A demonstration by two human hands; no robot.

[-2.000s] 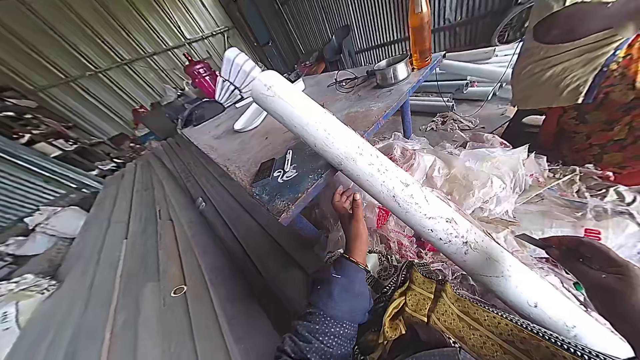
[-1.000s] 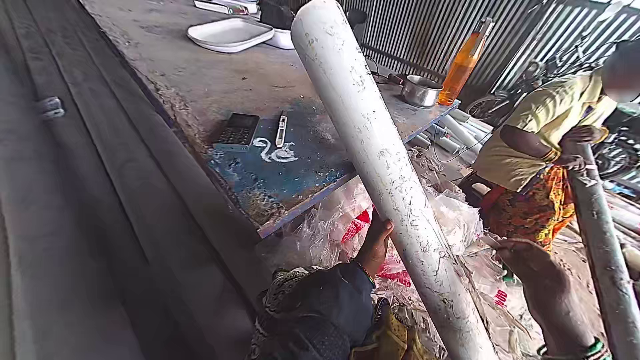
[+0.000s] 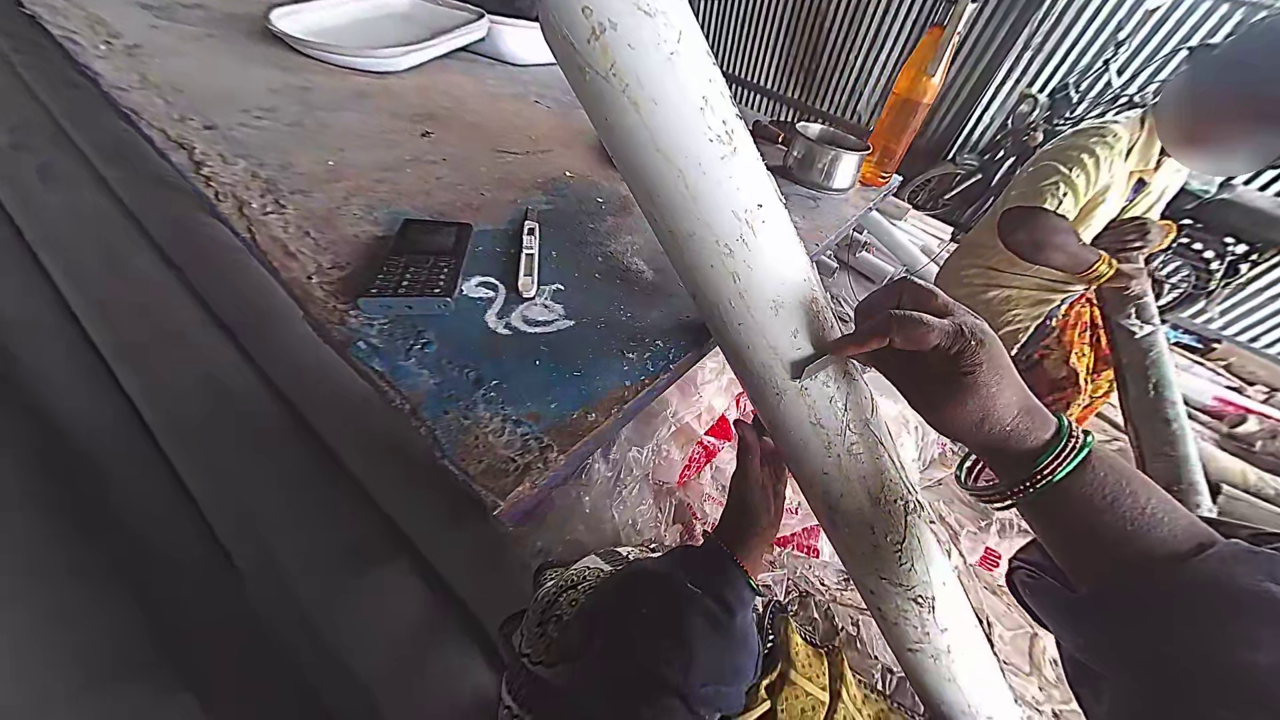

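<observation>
A long white plastic pipe (image 3: 725, 225), scuffed and smeared, slants across the view from upper middle to lower right, its upper part over the table's corner. My right hand (image 3: 925, 350), with bangles at the wrist, pinches a small flat metal blade (image 3: 815, 364) whose edge lies against the pipe's surface. My left hand (image 3: 752, 490) is at the near underside of the pipe, its fingers partly hidden behind it; it appears to support the pipe.
On the worn table (image 3: 330, 150) lie a keypad phone (image 3: 418, 262), a cutter knife (image 3: 529, 255), white trays (image 3: 375, 32), a metal saucepan (image 3: 826, 158) and an orange bottle (image 3: 905, 100). Crumpled plastic film (image 3: 640, 470) lies below. A person (image 3: 1070, 220) holds another pipe (image 3: 1155, 390) at right.
My right hand has come up from the lower right, bringing the blade onto the pipe. The pipe stands steeper than two seconds ago. The view has turned and come closer to the table.
</observation>
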